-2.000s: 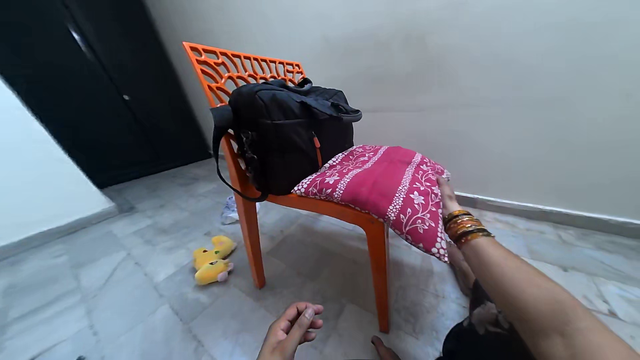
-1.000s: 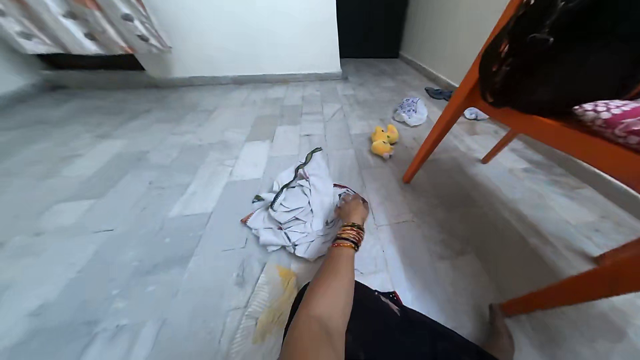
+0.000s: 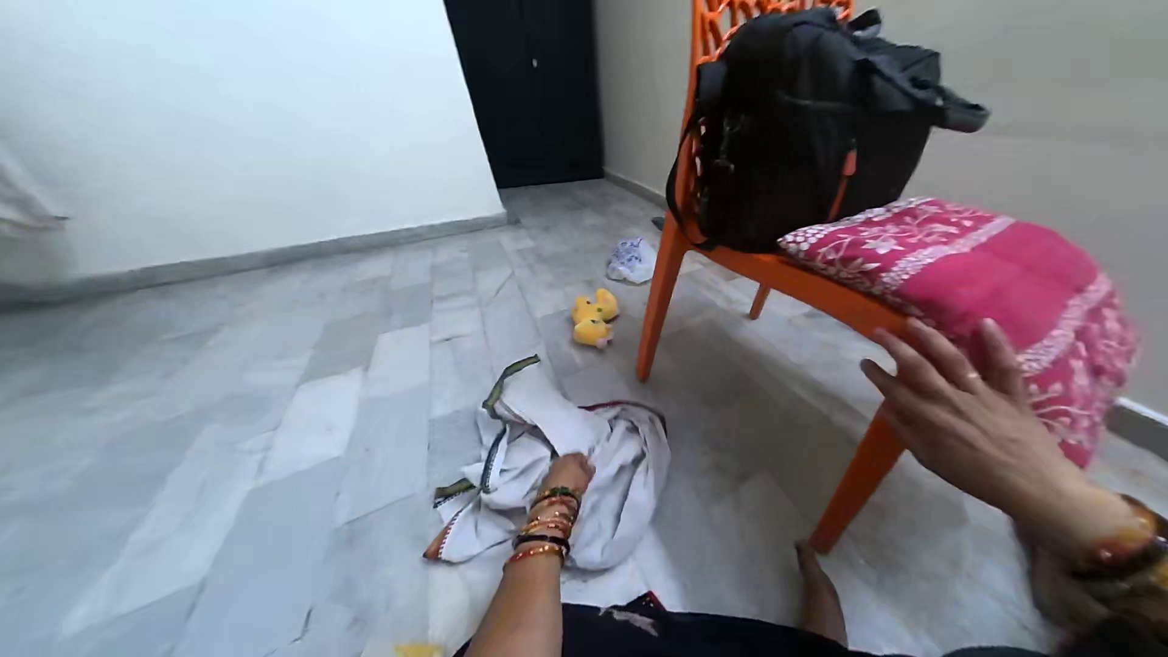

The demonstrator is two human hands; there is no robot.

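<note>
My left hand (image 3: 568, 476), with bangles at the wrist, is closed on a crumpled whitish cloth (image 3: 630, 493) with green and red-orange borders, bunched on the floor. On the right my right hand (image 3: 972, 420), also bangled, has its fingers spread in front of the pink cushion (image 3: 1013, 274) with white floral print; whether it touches the cushion I cannot tell. That cushion overhangs the front of the orange plastic chair (image 3: 803, 287). Behind it on the seat a black bag (image 3: 812, 128) leans against the backrest.
A yellow plush toy (image 3: 593, 318) and a white-and-purple bundle (image 3: 631, 261) lie on the marble floor beyond the cloth. The chair's front leg (image 3: 858, 484) stands close to my bare foot (image 3: 821, 593). A dark door (image 3: 538, 91) is at the back.
The view has swung a lot. The cloth lies in a different shape than one second ago, with one bordered end spread out. My right hand, out of view then, is now near the cushion.
</note>
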